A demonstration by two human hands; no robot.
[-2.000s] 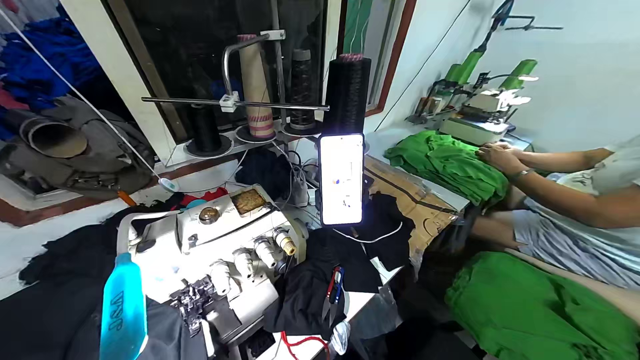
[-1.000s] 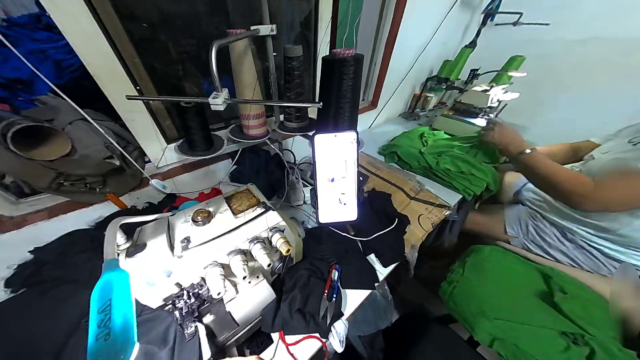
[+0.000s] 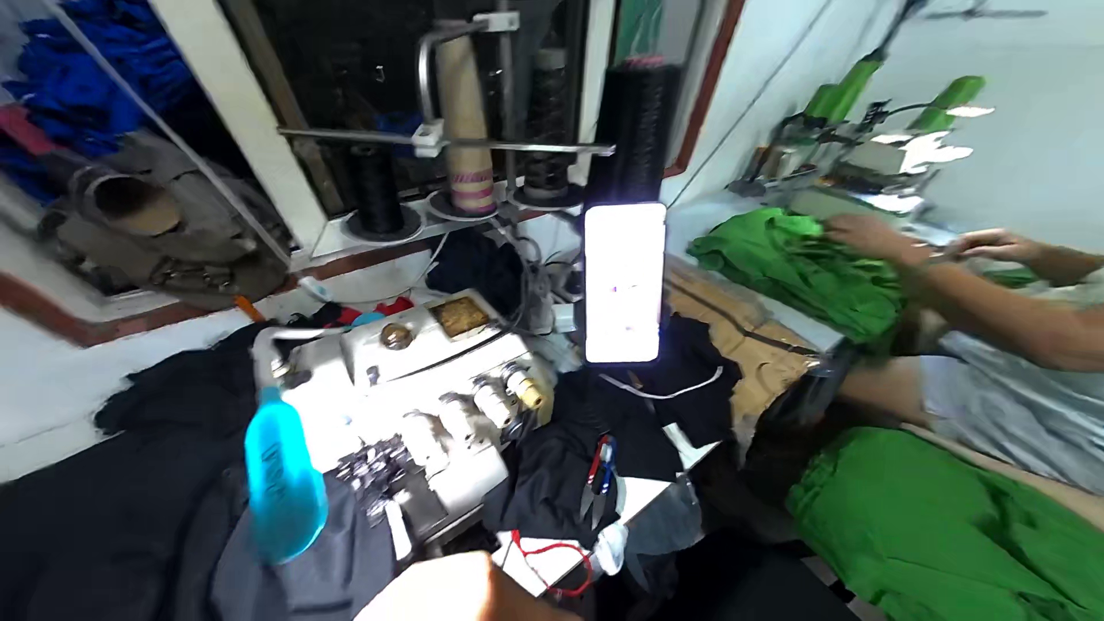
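Observation:
One bare hand, apparently my right hand (image 3: 457, 591), shows at the bottom edge, overexposed and cut off by the frame; its fingers and anything in them cannot be made out. It is just below the front of a white overlock sewing machine (image 3: 397, 379). Dark fabric (image 3: 302, 552) lies at the machine's left front, under a cyan plastic piece (image 3: 285, 483). Right of the machine, thread snips (image 3: 597, 483) with red and blue handles rest on black fabric (image 3: 552, 466), near a red cord (image 3: 591, 569). My left hand is out of view.
A lit phone (image 3: 624, 285) stands upright behind the black fabric. Thread cones (image 3: 470, 164) stand on the sill under a metal thread stand (image 3: 371, 135). At right, a person (image 3: 1018, 302) handles green fabric (image 3: 802, 267) by another machine; more green fabric (image 3: 931, 517) lies nearer.
My hand has come into view at the bottom edge. The co-worker's hands have moved over the green fabric. The view has shifted slightly.

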